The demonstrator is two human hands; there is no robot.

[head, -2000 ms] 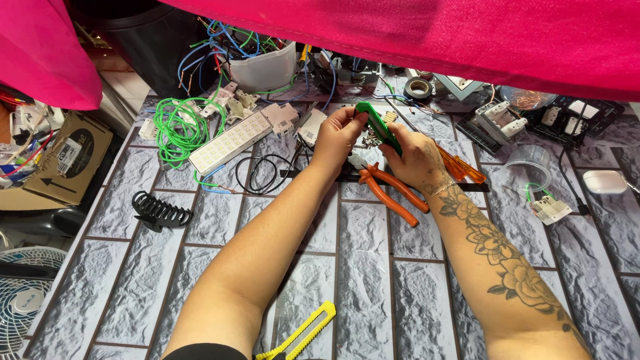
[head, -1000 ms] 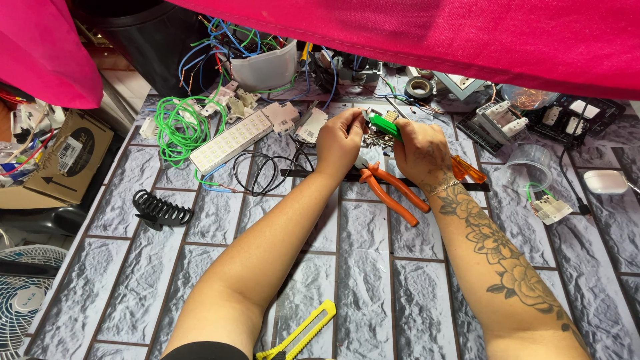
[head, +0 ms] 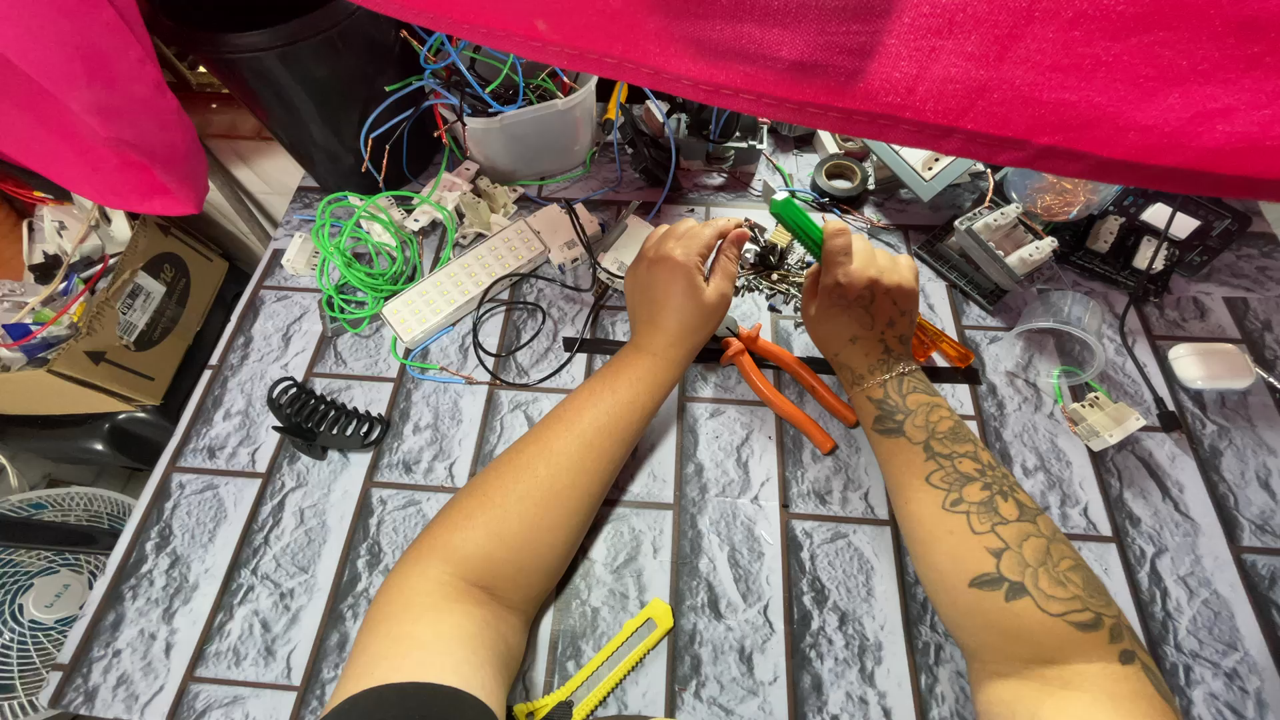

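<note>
My right hand (head: 862,290) grips a green snap-off utility knife (head: 797,226), its blade end pointing up and left. Fingertips together, my left hand (head: 685,285) is beside a pile of small screws and metal parts (head: 775,268); a tiny dark piece seems to be at its fingertips, too small to make out. Orange-handled pliers (head: 785,385) lie between my forearms, over a black strip (head: 950,374). An orange-handled tool (head: 942,343) rests just right of my right wrist. Near the front edge is a yellow utility knife (head: 598,665).
Left of my hands are a white LED light panel (head: 465,282), coiled green wire (head: 365,255) and a black hair claw (head: 325,415). Behind stands a tub of wires (head: 535,130). A roll of tape (head: 838,177), a clear cup (head: 1060,335) and a white case (head: 1210,366) are at right.
Two seconds ago both hands were at the green knife; the left has since moved off it. The right hand has turned the knife and still holds it, farther from the left fingertips.
</note>
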